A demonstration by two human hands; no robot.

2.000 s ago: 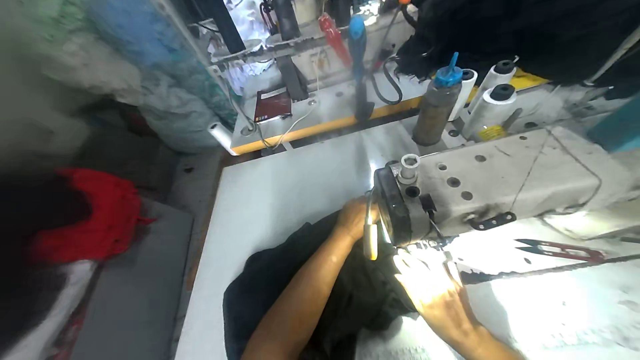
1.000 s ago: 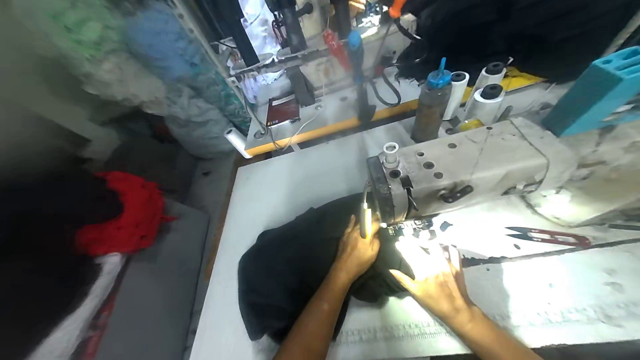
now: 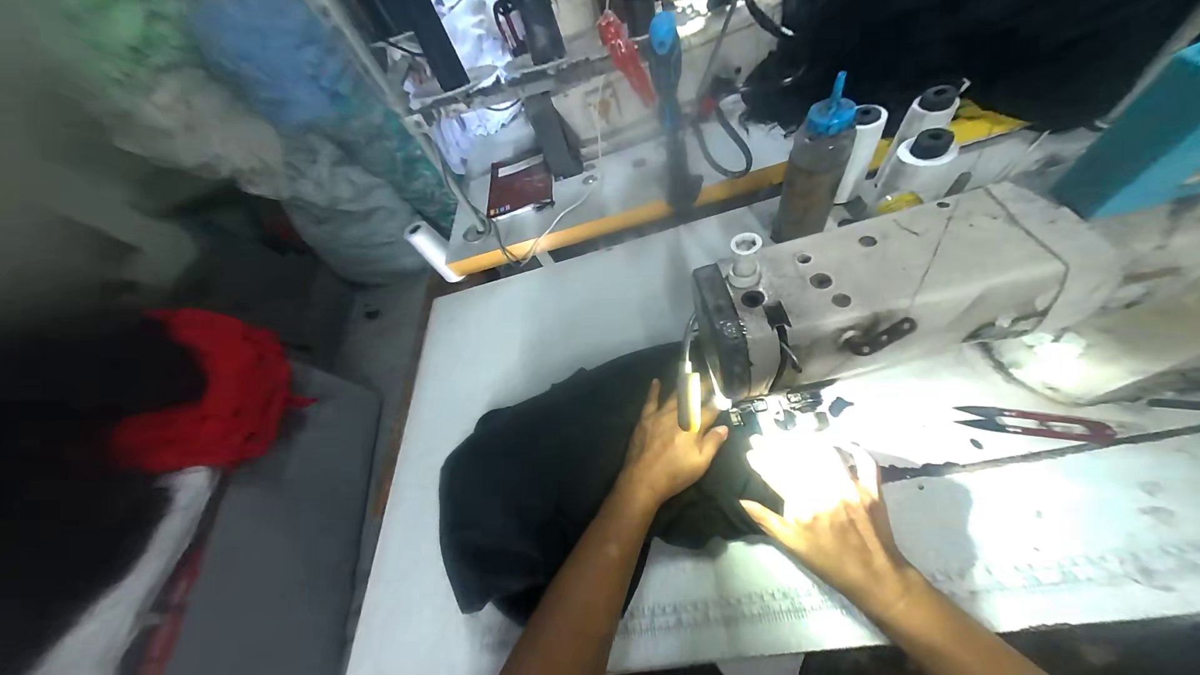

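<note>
Black fabric [image 3: 562, 459] lies bunched on the white sewing table [image 3: 525, 328], its right part reaching the presser foot area [image 3: 778, 408] of an industrial sewing machine [image 3: 891, 272]. My left hand [image 3: 670, 445] rests flat on this fabric just left of the needle area, fingers apart. In front of the machine, my right hand [image 3: 830, 502] lies spread at the fabric's right edge, its fingertips washed out by the lamp glare. Thread snips with red handles [image 3: 1050, 425] lie right of my right hand.
Behind the machine head stand a bottle with a blue cap [image 3: 816, 169] and several thread cones [image 3: 919, 164]. A shelf with a yellow edge [image 3: 619, 220] runs behind the table. At the left are red cloth [image 3: 220, 394] and a grey surface [image 3: 281, 525]. A teal object [image 3: 1139, 141] stands at the right.
My left hand has moved from beside the machine head onto the fabric, nearer me. The fabric is spread wider. My right hand stays near the needle area. The view has shifted somewhat.
</note>
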